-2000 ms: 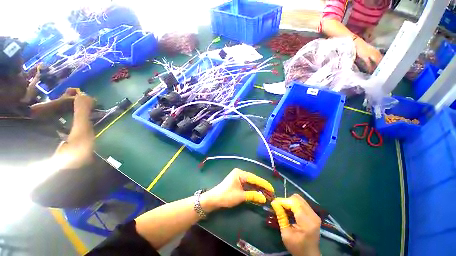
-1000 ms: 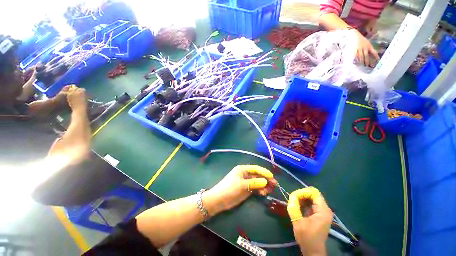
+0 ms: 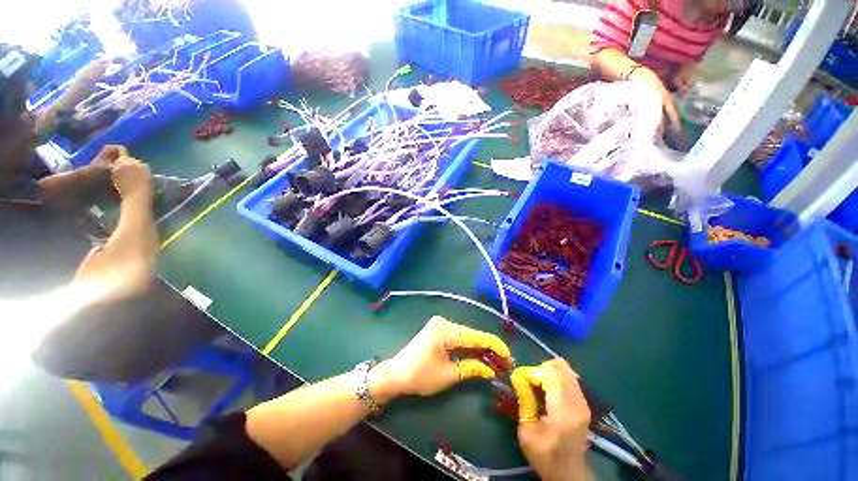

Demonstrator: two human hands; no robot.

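Observation:
My left hand point(image 3: 442, 362), with yellow finger cots, is closed on a small dark-red connector housing point(image 3: 489, 360) between thumb and finger. My right hand point(image 3: 553, 413), also with yellow cots, is pinched close beside it at the wire ends; the thin lead between its fingertips is mostly hidden. The wire harness point(image 3: 613, 449) lies on the green mat under and right of my hands, its black block point(image 3: 654, 470) at the lower right. Its white cables curve up and left, one ending in a red housing point(image 3: 378, 305).
A small parts bin point(image 3: 576, 318) holds red housings beyond my hands. A blue harness tray point(image 3: 362, 274) is heaped with cables. Red scissors point(image 3: 675, 261), a side bin point(image 3: 743, 256) and a large tote point(image 3: 795, 357) are right. People work left and across, near a clear plastic bag point(image 3: 602, 122).
My right hand was drawn away from my left with thin wire between them a second ago; now it is back close to it. The person across has shifted an arm. The view has shifted slightly.

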